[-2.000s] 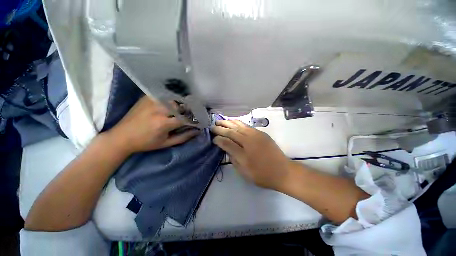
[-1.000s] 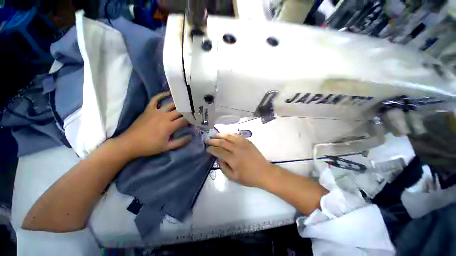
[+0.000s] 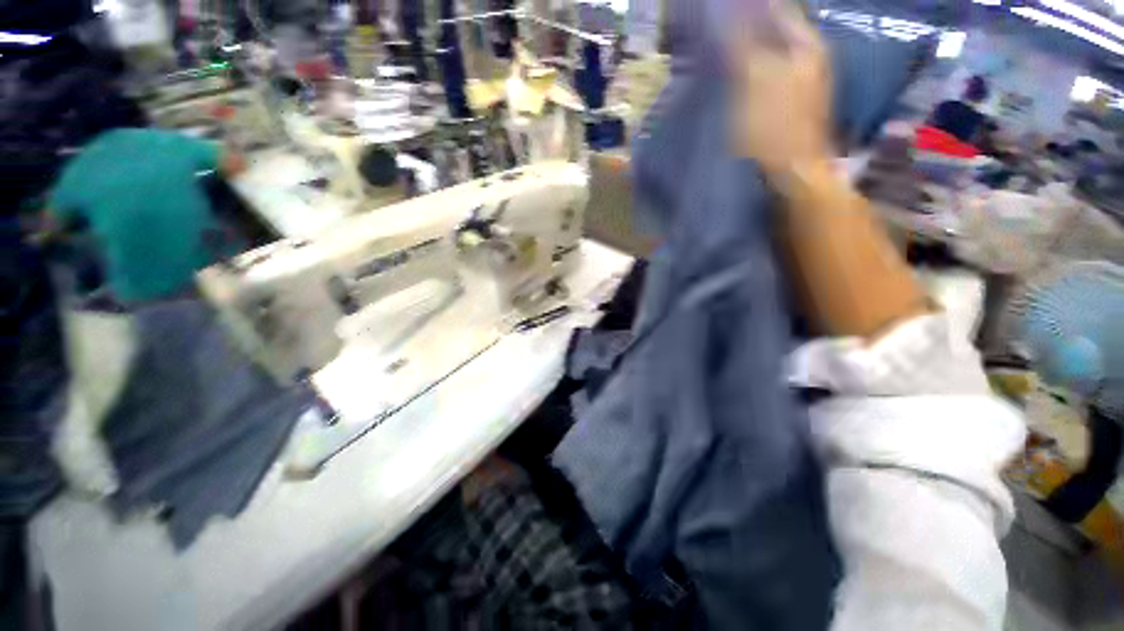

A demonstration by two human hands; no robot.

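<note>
My right hand [image 3: 779,93], blurred, is raised near the top edge and holds a long blue-grey garment [image 3: 721,370] that hangs down to the bottom edge. Another blue-grey cloth piece [image 3: 197,401] lies at the left end of the cream sewing machine [image 3: 407,253], with off-white cloth [image 3: 93,394] beside it. Its lower edge is ragged. I cannot make out my left hand.
The white tabletop [image 3: 358,493] runs below the machine. Checked cloth [image 3: 530,542] is on my lap. A person in a green top [image 3: 138,210] is at the left. A pale blue round fan-like object [image 3: 1079,333] is at the right.
The view has swung to the right and up. My right hand has left the needle area and is raised with a garment. My left hand no longer shows on the cloth.
</note>
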